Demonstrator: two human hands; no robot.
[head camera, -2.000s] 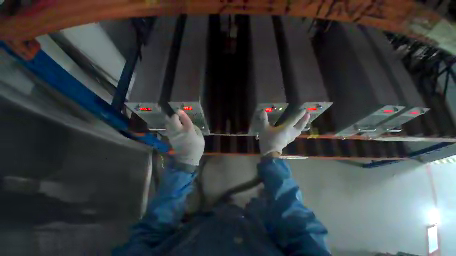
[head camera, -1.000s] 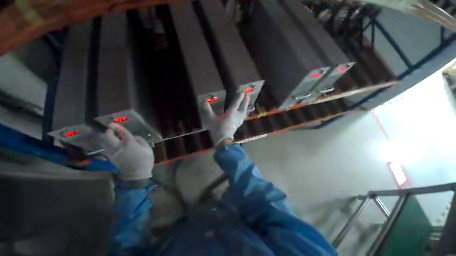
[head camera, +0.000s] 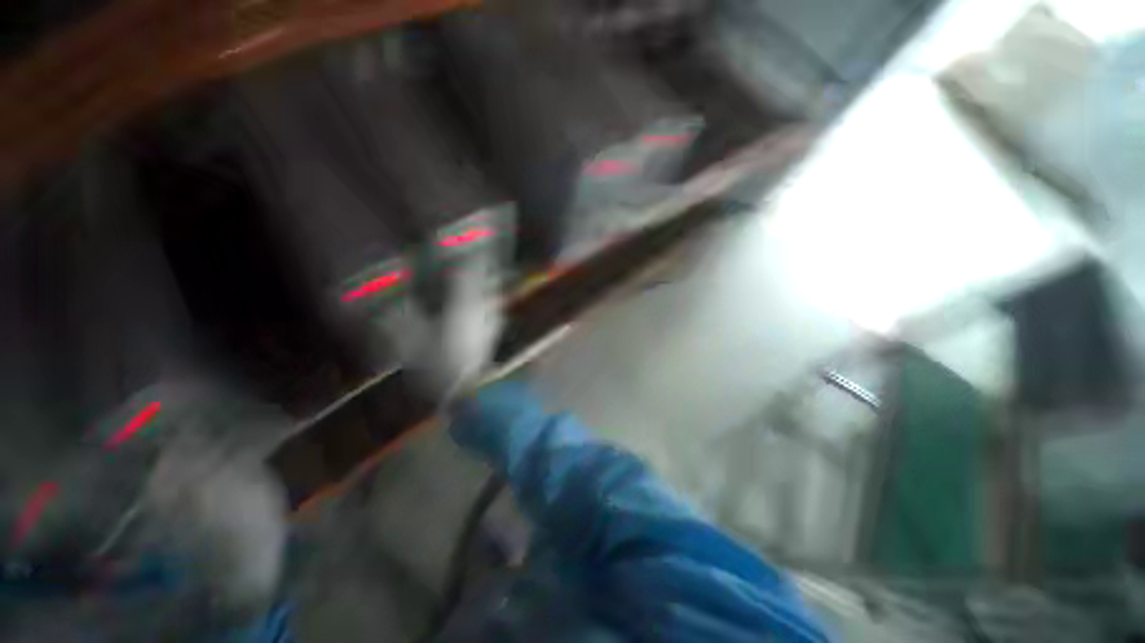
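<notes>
The frame is strongly blurred. Several grey power modules stand on edge in the rack, with red displays glowing on their front ends. My right hand (head camera: 462, 333), in a white glove, is at the front of the middle pair, just below the display of the right module (head camera: 480, 236) of that pair. My left hand (head camera: 224, 521), also gloved, is a blur at the lower left, by the front of the left pair's nearer module (head camera: 157, 408). The fingers of both hands are too smeared to make out, and whether they touch the modules cannot be told.
An orange beam (head camera: 251, 57) crosses the upper left. The shelf's front edge (head camera: 377, 442) runs slantwise up to the right. At the right are a green-surfaced trolley (head camera: 932, 465), a dark panel (head camera: 1070, 337) and a very bright area of floor (head camera: 904, 207).
The view has swung to the right, so the modules and both hands appear further left. The green trolley and bright area show more. Both hands stay by the module fronts.
</notes>
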